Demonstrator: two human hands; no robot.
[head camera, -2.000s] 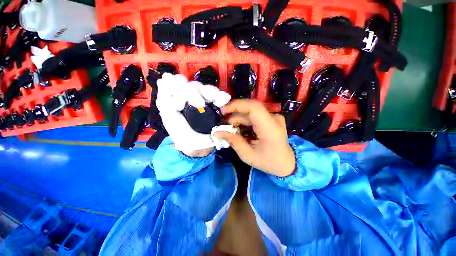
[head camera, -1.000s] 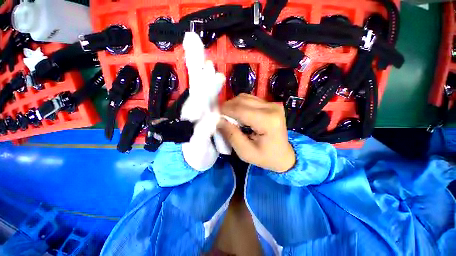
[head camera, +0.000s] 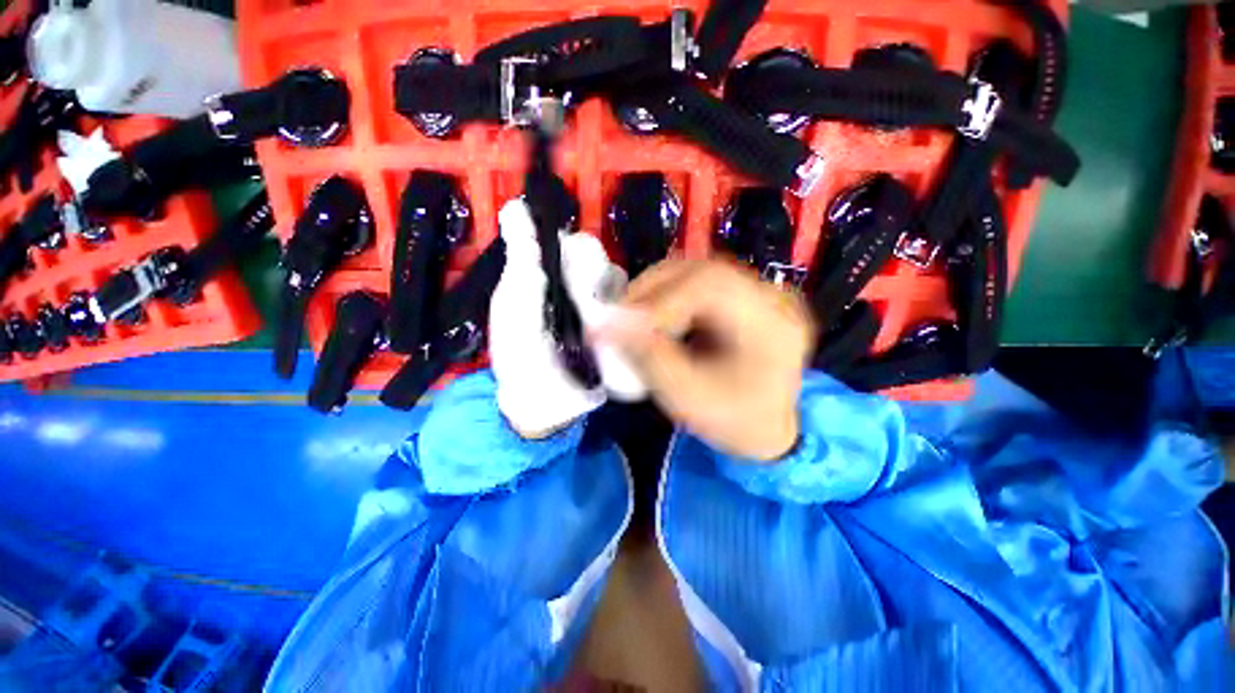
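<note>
My left hand (head camera: 542, 318), in a white glove, holds a black watch (head camera: 554, 271) with its strap pointing up and away from me. A silver buckle shows at the strap's far end, over the tray. My right hand (head camera: 725, 352), bare and blurred, is close against the right side of the glove with bent fingers. A white patch at its fingertips looks like the wiping cloth (head camera: 623, 375), but its edge against the glove is unclear. The orange-red compartment tray (head camera: 389, 133) lies just beyond my hands, with black watches and straps in and across its pockets.
A second orange-red tray (head camera: 224, 314) with watches lies at the left. A translucent white bottle (head camera: 149, 65) and a crumpled white scrap (head camera: 87, 159) are by it. Another tray (head camera: 1181, 224) is at the right edge. The bench top (head camera: 1104, 203) is green.
The held watch has turned from face-on in the glove to a strap standing up and outward. My left hand has turned edge-on and closed around it. My right hand has stayed beside it, now blurred.
</note>
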